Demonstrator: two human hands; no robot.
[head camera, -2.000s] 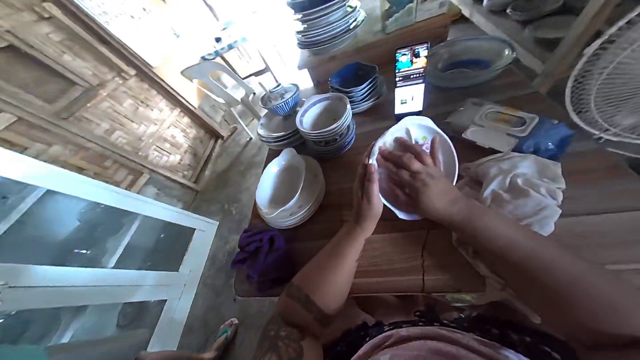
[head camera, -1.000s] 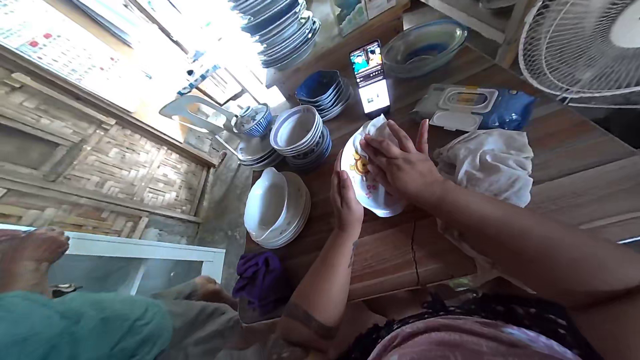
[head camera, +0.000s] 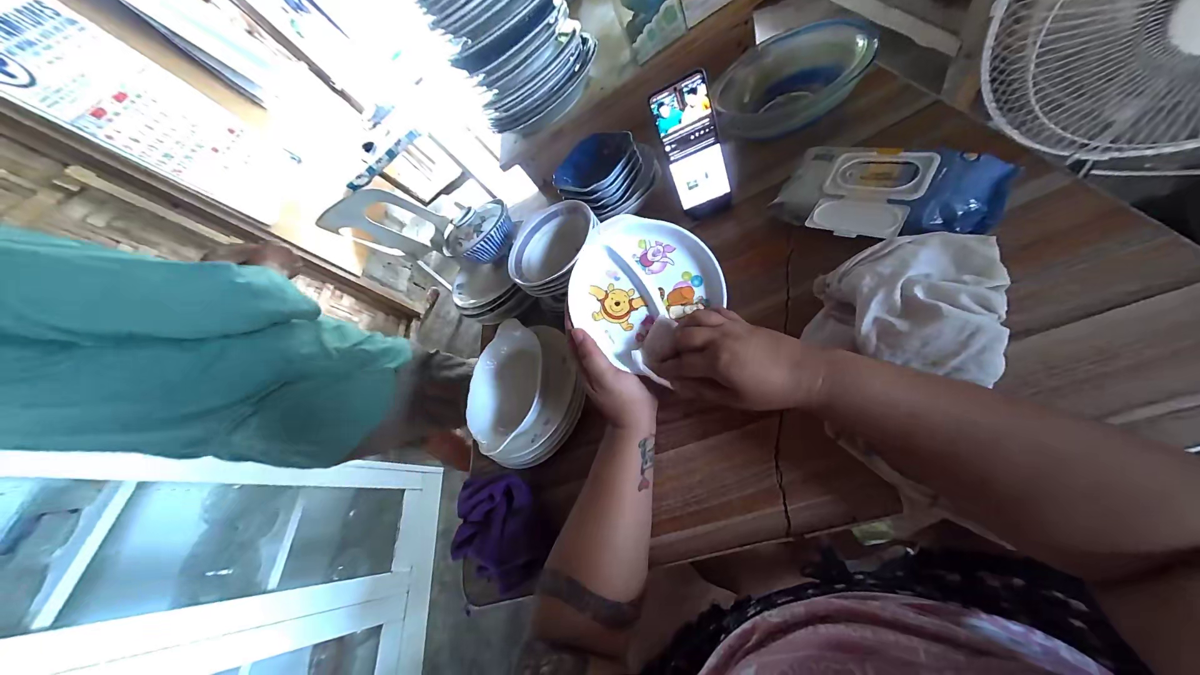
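Observation:
My left hand (head camera: 614, 380) grips the lower left rim of a white divided plate (head camera: 689, 253) printed with cartoon characters, held tilted above the wooden table. My right hand (head camera: 736, 361) pinches a white wipe (head camera: 659, 342) against the plate's lower edge, covering part of the print. Left of my left hand, a white oval dish (head camera: 506, 384) rests on a stack of white plates (head camera: 562, 384). Beyond it are stacked bowls (head camera: 553, 244) and dark blue bowls (head camera: 595, 164). A crumpled white cloth (head camera: 923, 305) lies right of my right hand.
A lit phone (head camera: 692, 141) stands behind the plate, near a glass dish (head camera: 797, 80) and a wipes pack (head camera: 900, 192). A purple cloth (head camera: 497, 530) hangs at the table's left corner. A person in green (head camera: 187, 347) is at the left. A fan (head camera: 1106, 75) stands at right.
My right hand has moved from the plate's middle to its lower edge, uncovering the printed characters. The person in green has come closer to the table. The view has shifted.

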